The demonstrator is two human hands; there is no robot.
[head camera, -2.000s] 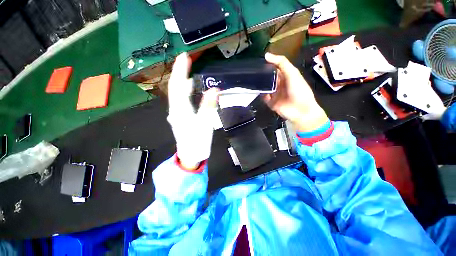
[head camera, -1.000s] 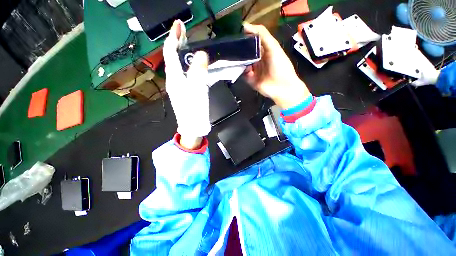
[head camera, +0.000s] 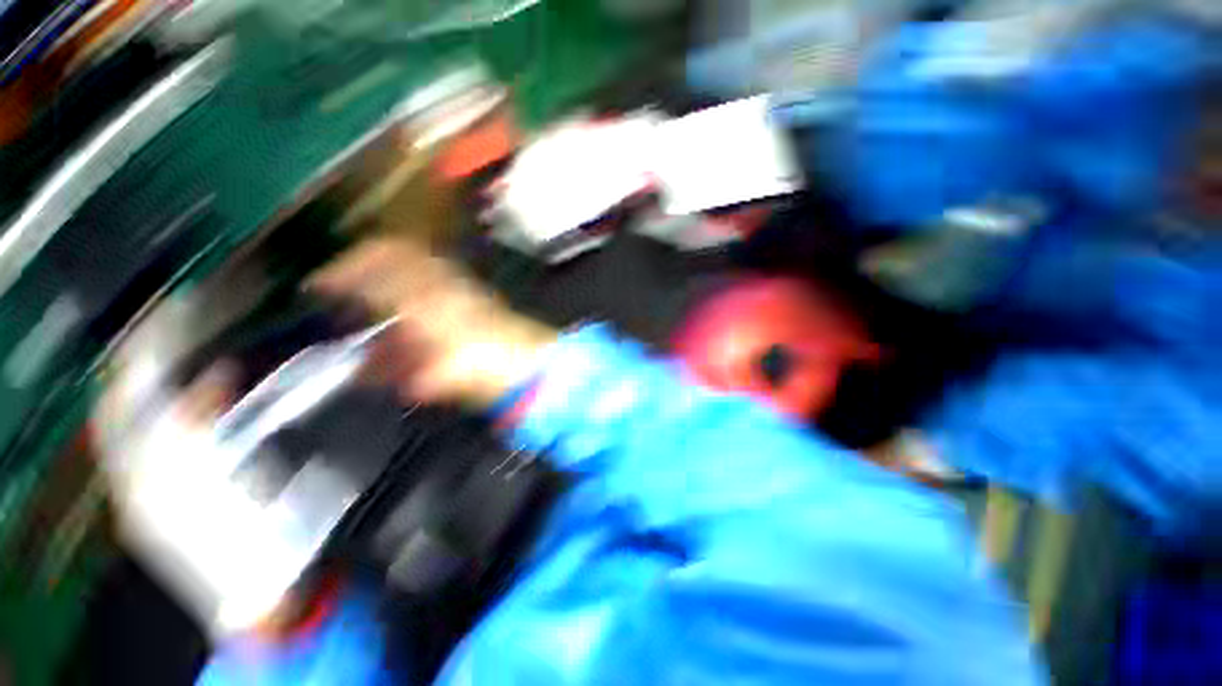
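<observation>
The frame is strongly blurred. My gloved left hand [head camera: 188,483] is at the left, and my bare right hand [head camera: 436,322] is to its right. Between them is a dark box [head camera: 275,328] with a pale edge, held by both hands. Its logo cannot be read. A white sheet or label [head camera: 302,382] shows below the box, its shape smeared. The fingertips of both hands are too blurred to tell exactly.
White plates [head camera: 583,181] lie at upper centre, with another white plate [head camera: 730,154] beside them. A red tray or bag [head camera: 764,335] with a small black square is right of centre. Another person's blue sleeve [head camera: 1112,416] is at the right. The green surface [head camera: 308,121] runs along the upper left.
The view has swung to the right and blurred. My hands and the box now appear further left and lower. The white plates and red shape have shifted left, and another person in blue shows at the right.
</observation>
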